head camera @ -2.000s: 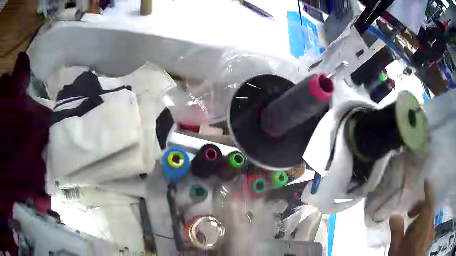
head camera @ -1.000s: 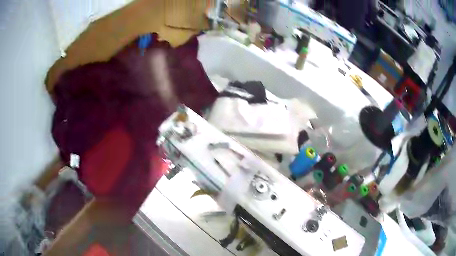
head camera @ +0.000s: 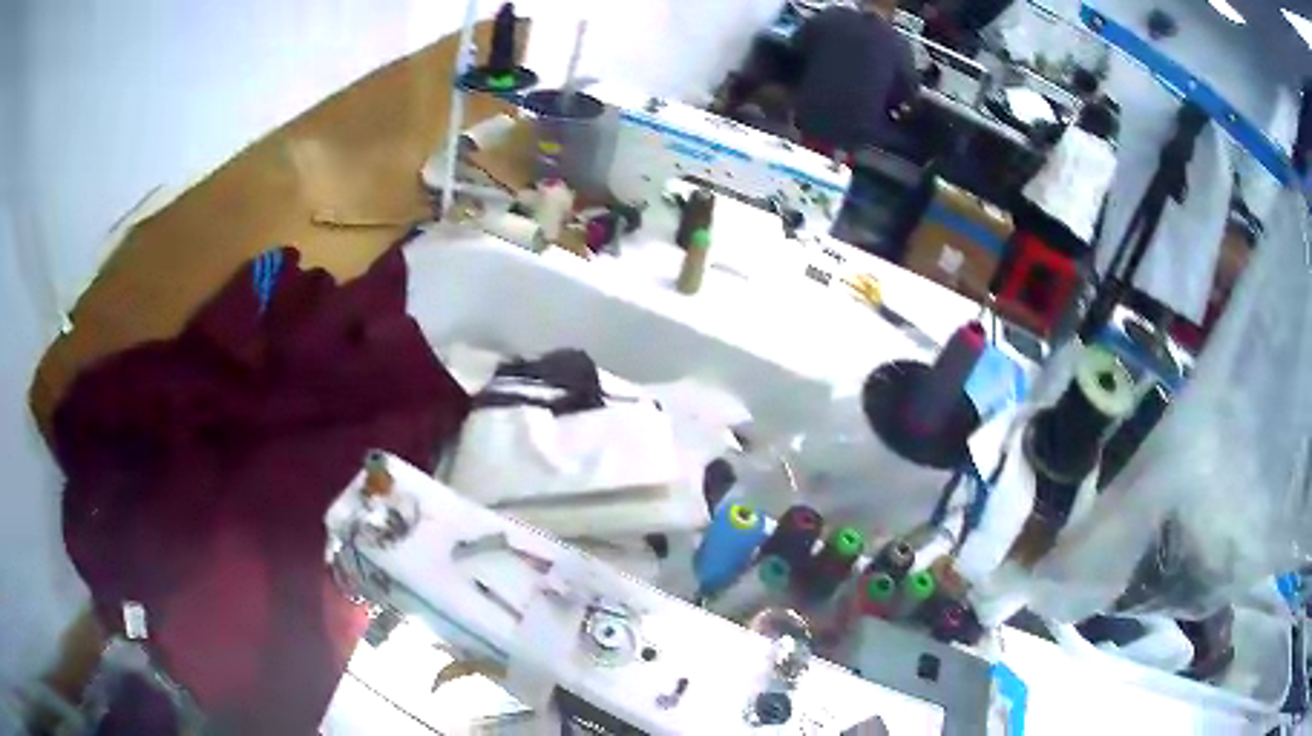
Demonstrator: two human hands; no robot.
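Note:
No hand shows clearly. The white sewing machine head [head camera: 576,618] lies nearest, slanting across the lower middle. Behind it stand small thread cones, among them a blue cone with a yellow centre [head camera: 731,546] and a green-centred one [head camera: 846,544]. A dark thread cone with a pink rim [head camera: 953,377] stands tilted in view on its black dish [head camera: 895,417]. A large black thread spool with a pale green end [head camera: 1076,417] is to its right. A translucent plastic bag [head camera: 1223,431] hangs at the right.
A maroon cloth [head camera: 245,460] is piled left of the machine. White and black cut pieces [head camera: 561,460] lie behind it. A white plastic tub [head camera: 1252,664] holds scraps at the lower right. Yellow-handled scissors [head camera: 866,291] lie on the far table. A person [head camera: 852,72] is at the back.
The view has swung left and back from the thread stand, and the cones look smaller. The hand seen at the lower right two seconds ago no longer shows.

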